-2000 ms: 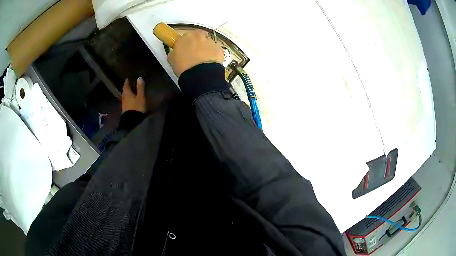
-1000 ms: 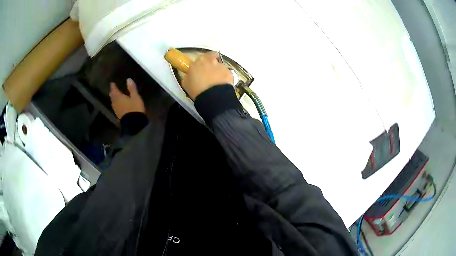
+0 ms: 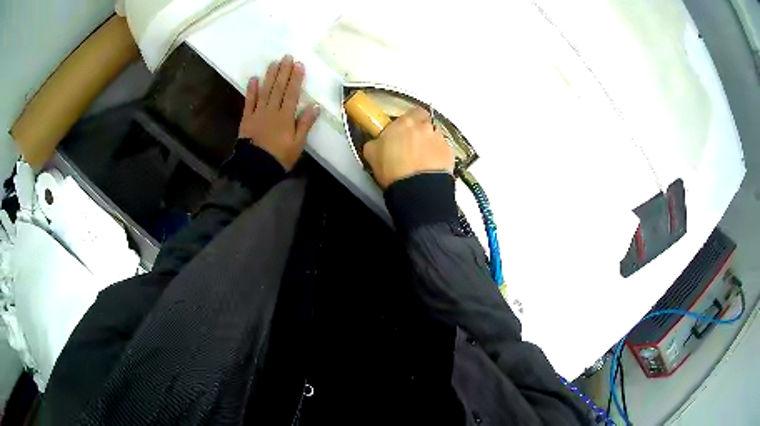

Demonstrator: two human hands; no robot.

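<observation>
The steam iron (image 3: 367, 112) lies on the white-covered table near its front edge, its yellow handle end pointing left. My right hand (image 3: 412, 150) is closed around the handle. A blue hose runs from the iron's rear down beside my right sleeve. My left hand (image 3: 279, 108) lies flat at the table's front edge, left of the iron, fingers spread, holding nothing. Cream fabric (image 3: 346, 52) lies beyond and beside the iron; its outline is mostly washed out against the white cover.
The dark iron rest (image 3: 658, 229) with red marks lies at the table's right. A red-and-black steam generator (image 3: 679, 320) stands below it with blue tubing. A brown cardboard roll (image 3: 75, 87) is at the left. Layered cream cloth (image 3: 171, 21) drapes over the far left corner.
My right hand and the iron have moved right along the front edge. My left hand has come up from below the table onto its edge.
</observation>
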